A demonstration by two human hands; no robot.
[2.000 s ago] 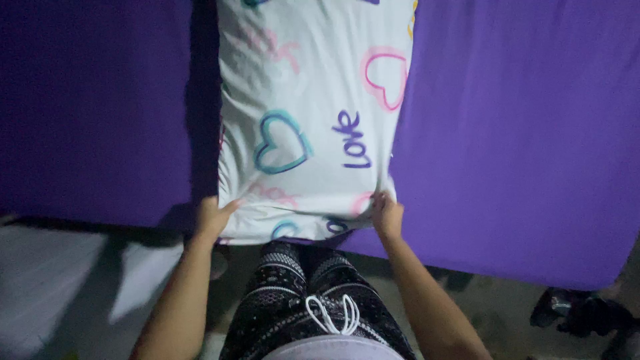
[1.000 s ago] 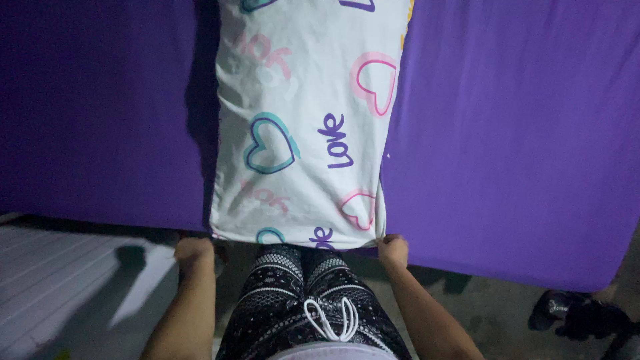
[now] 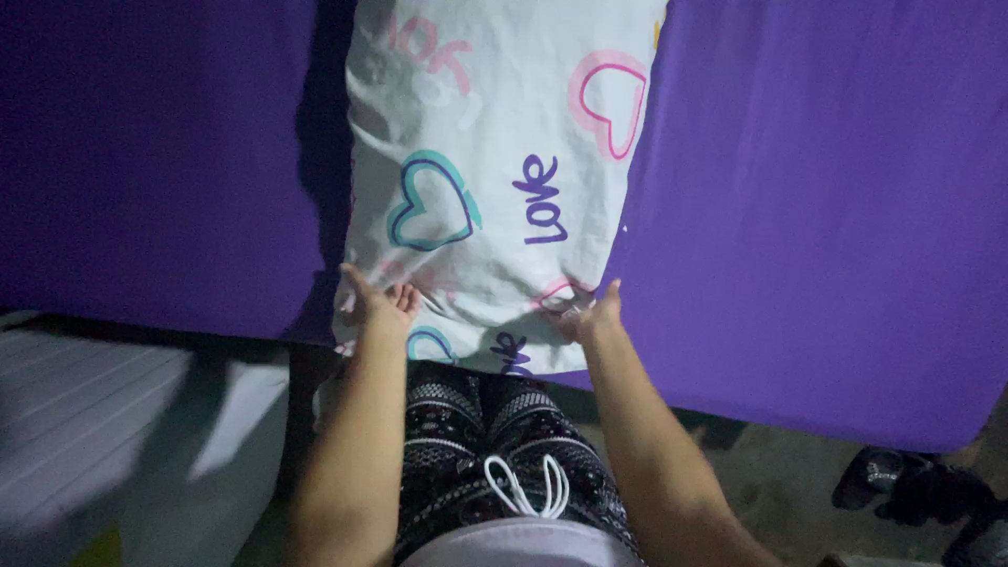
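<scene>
A pillow in a white pillowcase (image 3: 496, 197), printed with hearts and words, lies on a bed covered by a purple sheet (image 3: 772, 205), its near end at the bed's front edge. My left hand (image 3: 383, 303) rests on the near left part of the pillowcase, fingers curled against the cloth and thumb extended. On the near right part, my right hand (image 3: 589, 313) presses into the fabric, thumb pointing up and its fingers partly hidden in the folds. Whether either hand grips the cloth is unclear.
My legs in dark patterned trousers (image 3: 504, 425) stand against the bed's edge. A white ridged surface (image 3: 157, 425) lies at the lower left. Dark objects, perhaps shoes (image 3: 906, 480), are on the floor at the lower right.
One second ago both hands were at the pillowcase's near corners. Both have moved forward and inward onto the case, and the cloth between them is now more wrinkled.
</scene>
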